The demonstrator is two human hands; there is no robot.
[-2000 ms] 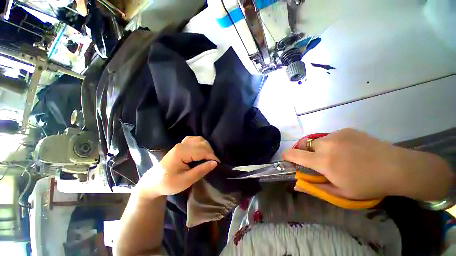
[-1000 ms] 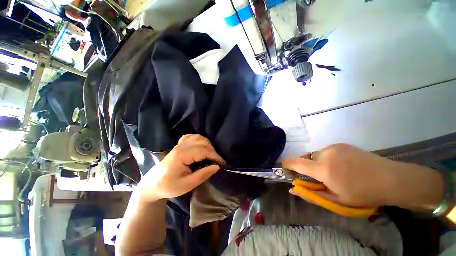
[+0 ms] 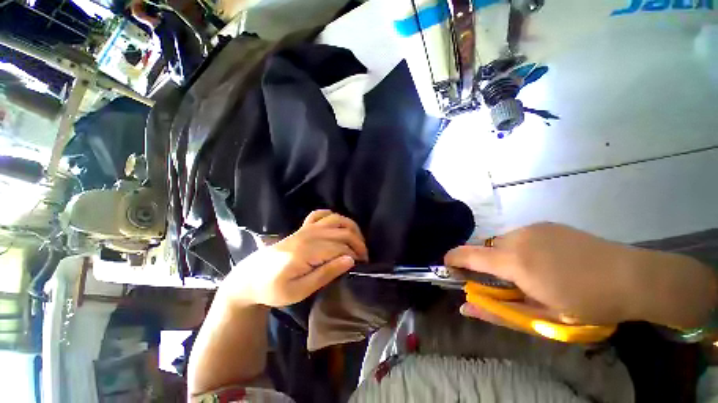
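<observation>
A dark garment piece point(image 3: 315, 157) lies bunched left of the needle area and hangs over the table edge. Brown-grey cloth point(image 3: 342, 315) hangs below its edge, near the lap. My left hand point(image 3: 319, 260) pinches the garment's edge between thumb and fingers. My right hand point(image 3: 563, 271) holds scissors point(image 3: 539, 316) by the handles; the yellow-orange loop shows, the red one does not. The blades look closed or nearly closed, their tips at the cloth beside my left fingertips. A small white patch point(image 3: 346, 101) shows among the dark folds.
The white sewing machine head point(image 3: 645, 71) with blue lettering is at the upper right. Its ribbed grey tension knob point(image 3: 505, 115) is beyond the scissors. The white table point(image 3: 598, 205) has a ribbed grey edge. Another machine's round grey part point(image 3: 118, 214) is at the left.
The scissor blades were apart two seconds ago and have come together at the cloth's edge. The red loop has gone out of sight. The whole view has shifted, with the scene farther right.
</observation>
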